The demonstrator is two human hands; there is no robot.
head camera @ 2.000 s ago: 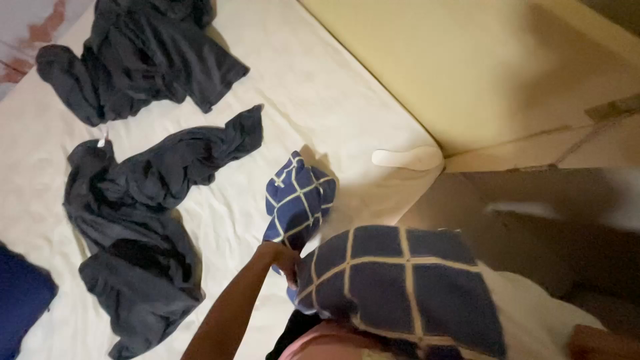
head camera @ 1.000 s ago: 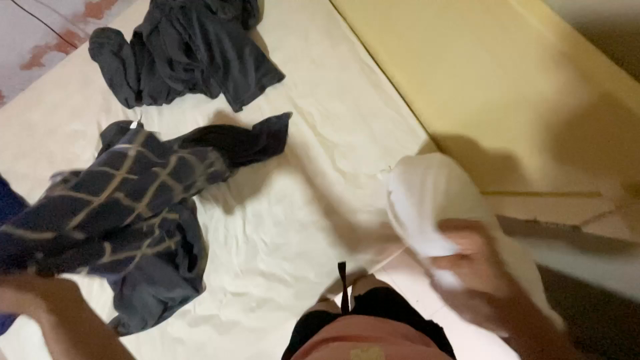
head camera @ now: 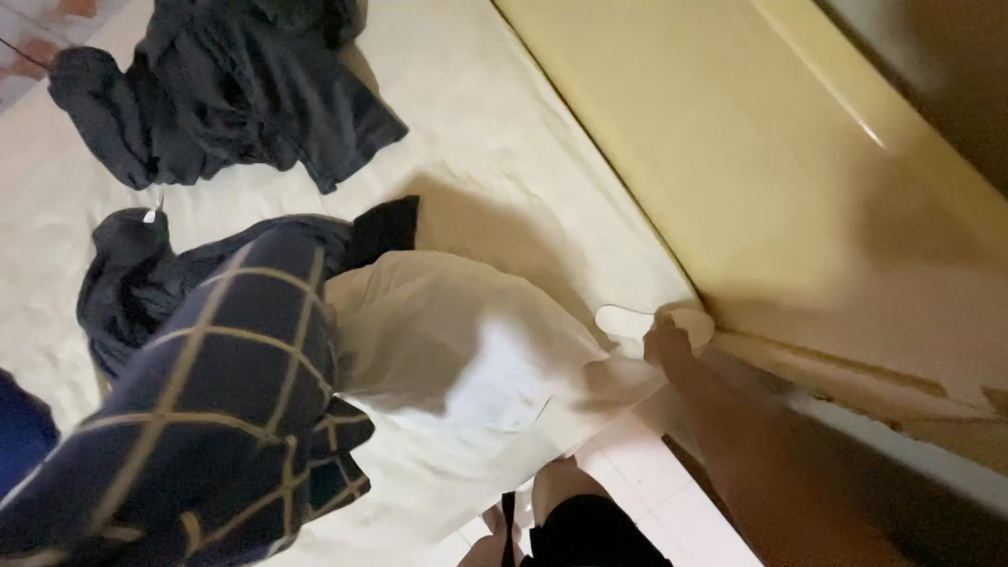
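My right hand [head camera: 669,342] is closed on the edge of a thin white cloth [head camera: 480,346], over the bed corner. This cloth stretches left to a navy checked cloth [head camera: 213,370] with cream lines; whether the two are one piece is unclear. The checked cloth covers part of a dark garment [head camera: 126,291] on the bed. I cannot make out my left hand; the checked cloth fills the lower left. A flat white oval object [head camera: 622,321] lies at the corner, partly behind my right hand.
Another crumpled dark garment [head camera: 252,94] lies on the cream bed sheet [head camera: 465,102] at the upper left. A blue cloth [head camera: 20,433] is at the left edge. A yellowish panel [head camera: 709,142] runs along the bed's right side. White floor tiles [head camera: 630,465] show below, near my legs.
My right hand has moved to the bed corner, and the white cloth now spreads across the middle. The checked cloth, bunched near the bed's middle two seconds ago, now lies at the lower left.
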